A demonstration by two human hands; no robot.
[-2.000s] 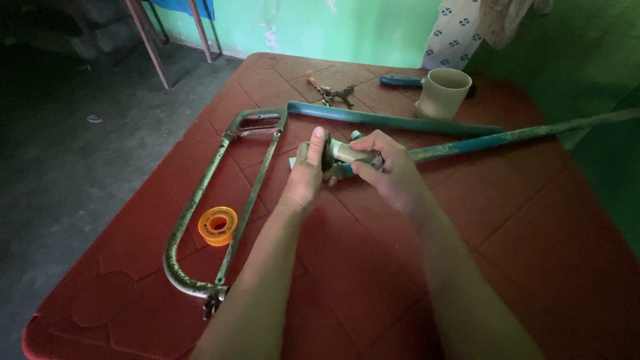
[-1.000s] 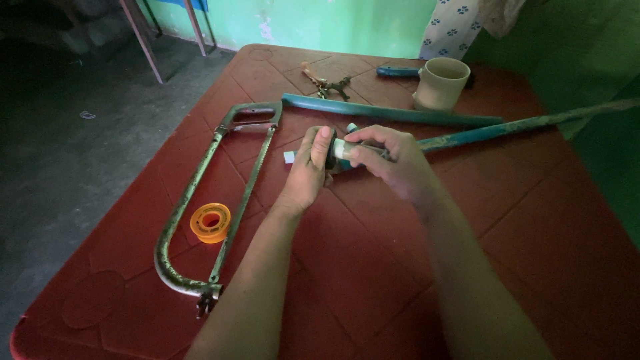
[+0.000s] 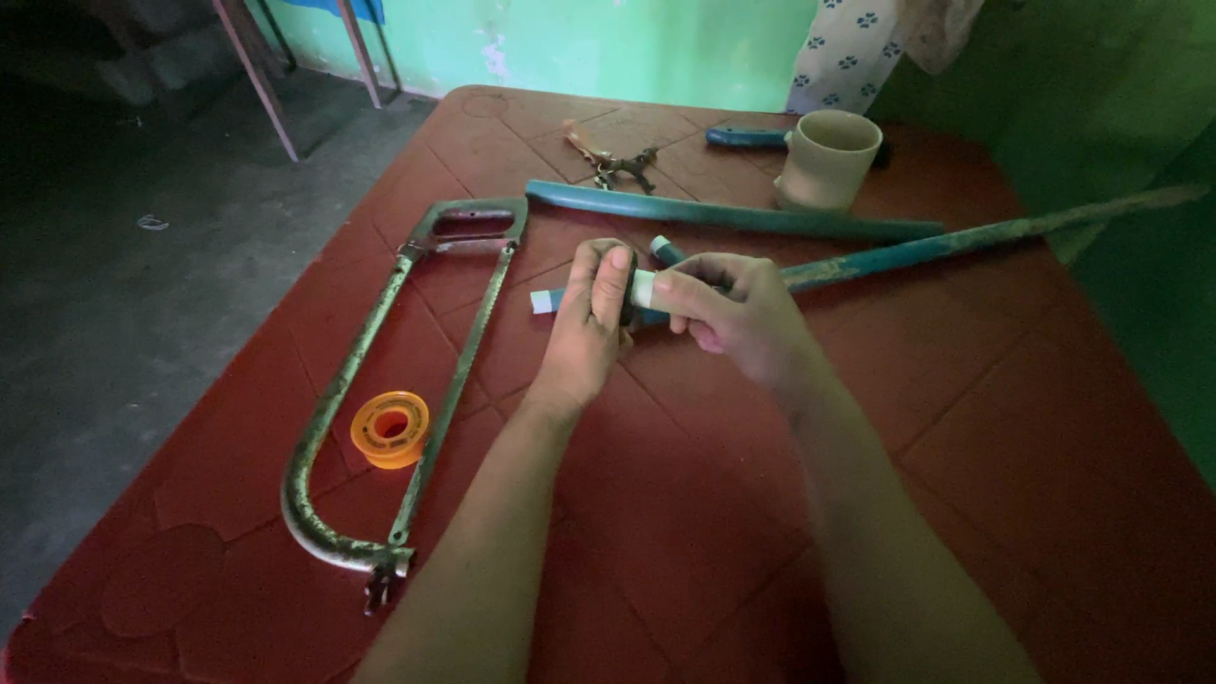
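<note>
My left hand (image 3: 591, 309) grips a dark fitting, mostly hidden by its fingers. From that fitting a white-wrapped end (image 3: 643, 289) sticks out to the right, and my right hand (image 3: 727, 309) pinches it between thumb and fingers. Under and behind both hands lies a blue-green pipe (image 3: 883, 256) that runs to the back right. A white-wrapped pipe end (image 3: 544, 302) shows left of my left hand, and another short one (image 3: 662, 247) just behind the hands. An orange spool of thread seal tape (image 3: 390, 429) rests beside the blade of a hacksaw (image 3: 313, 446).
The red plastic table (image 3: 760, 532) carries a second blue-green pipe (image 3: 722, 213) behind my hands. Farther back are a bunch of keys or small metal parts (image 3: 625, 169), a beige cup (image 3: 828, 166) and a tool with a blue handle (image 3: 746, 138). A green wall (image 3: 608, 47) stands behind.
My right hand's fingers have shifted around the white-wrapped end. My left hand keeps its hold on the dark fitting.
</note>
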